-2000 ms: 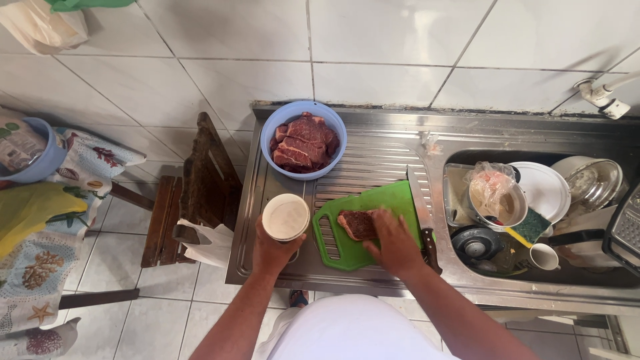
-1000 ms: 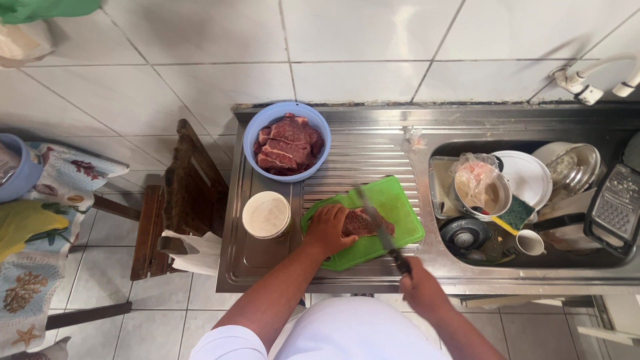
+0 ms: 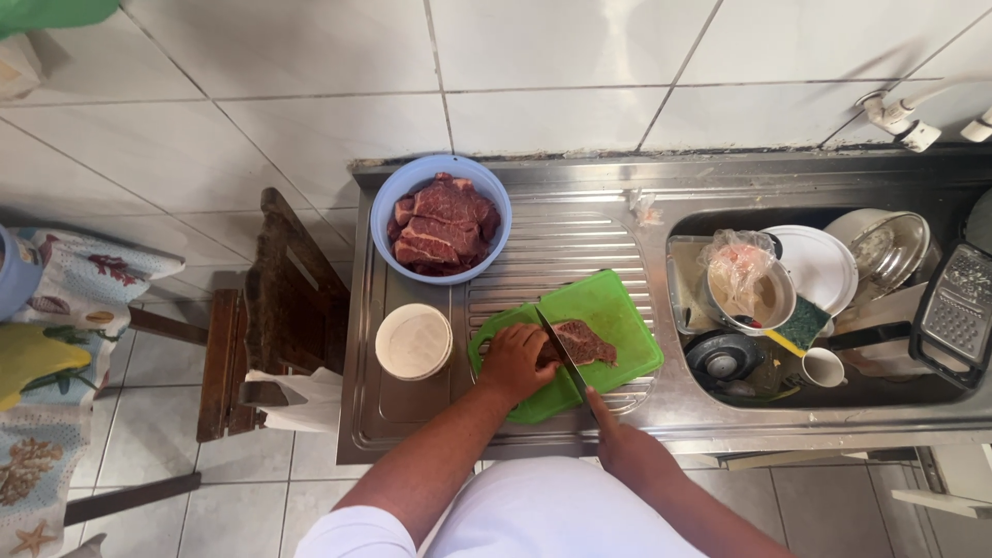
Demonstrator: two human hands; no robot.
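Observation:
A slab of raw red meat (image 3: pixel 585 343) lies on a green plastic cutting board (image 3: pixel 612 302) over the ribbed drainboard. My left hand (image 3: pixel 515 360) presses on the left end of the meat with bent fingers. In my right hand (image 3: pixel 628 449) is the handle of a kitchen knife (image 3: pixel 564 353); its blade lies across the meat, just right of my left fingers. Behind the board stands a blue plastic bowl (image 3: pixel 380 221) filled with pieces of raw meat (image 3: pixel 446 221). A round white tub (image 3: pixel 415 341) sits left of the board, its contents pale.
On the right, the steel sink (image 3: pixel 682 387) holds a pot (image 3: pixel 783 298) with a plastic bag, a white plate (image 3: pixel 833 267), a cup (image 3: pixel 823 367) and a box grater (image 3: pixel 957 318). A wooden chair (image 3: pixel 291 302) stands left of the counter, near a cloth-covered table (image 3: pixel 46 403).
Two seconds ago my left hand held the white tub and my right hand was on the meat. Since then the tub was let go and the knife, lying beside the board, was taken up.

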